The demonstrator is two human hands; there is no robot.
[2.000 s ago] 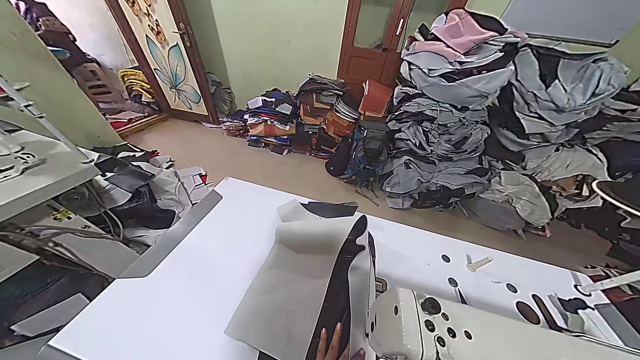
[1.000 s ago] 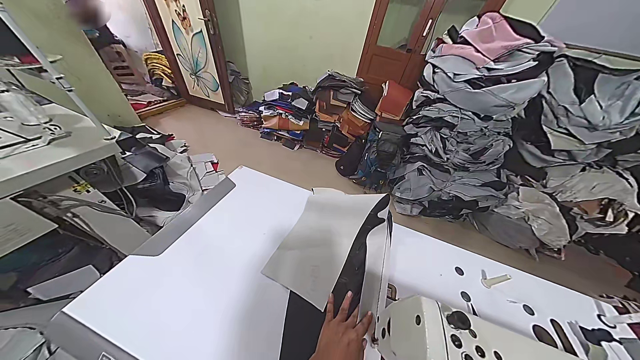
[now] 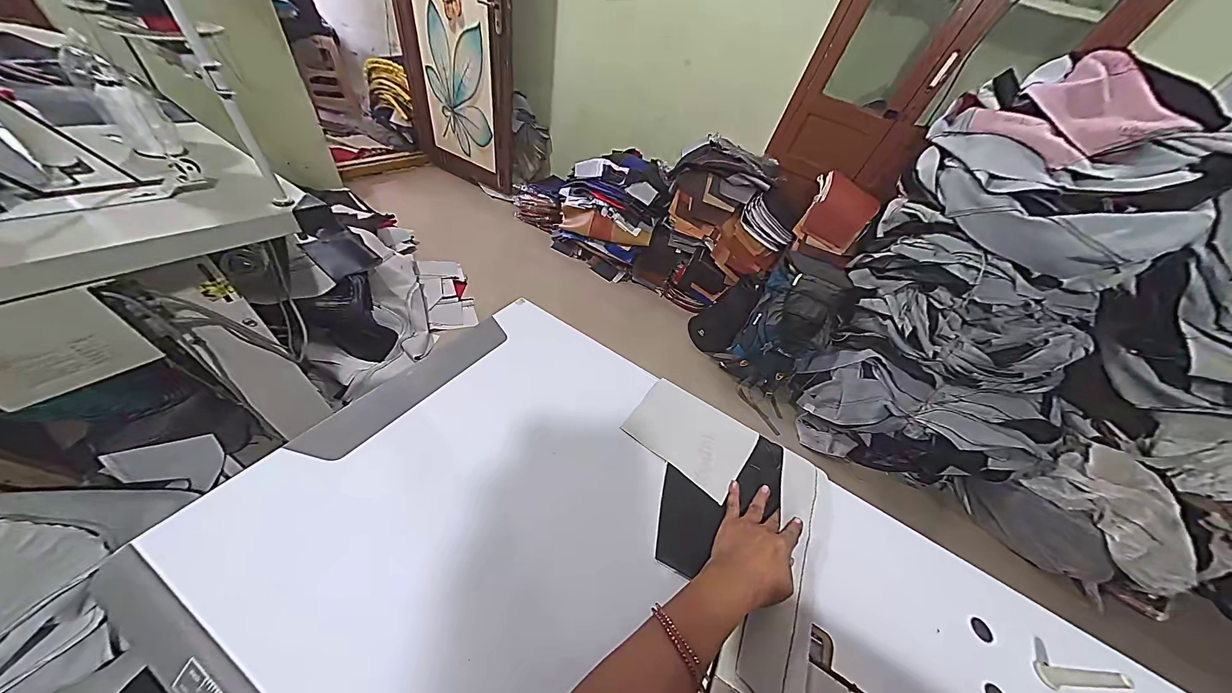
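Note:
My left hand (image 3: 756, 558), with a beaded bracelet on the wrist, lies palm down on the sewing material, its fingers a little apart. Under and beside it are a black piece (image 3: 685, 520) and a light grey strip (image 3: 797, 491) with a stitched line along it. A light grey panel (image 3: 693, 438) with faint marks lies beyond the fingertips, near the far edge of the white sewing table (image 3: 414, 539). Part of the sewing machine (image 3: 837, 664) shows at the bottom, right of my wrist; its needle cannot be seen. My right hand is out of view.
Another sewing machine table (image 3: 192, 226) stands at the left, with material heaped beneath and beside it. Beyond the far table edge are stacked pieces (image 3: 616, 212) and a backpack (image 3: 794, 308) on the floor. A tall heap of grey and black material (image 3: 972, 308) fills the right side.
The grey panel lay across the material beside the machine and now lies farther off, near the table's far edge. My left hand shows more fully, with its forearm. The machine head has mostly left the view.

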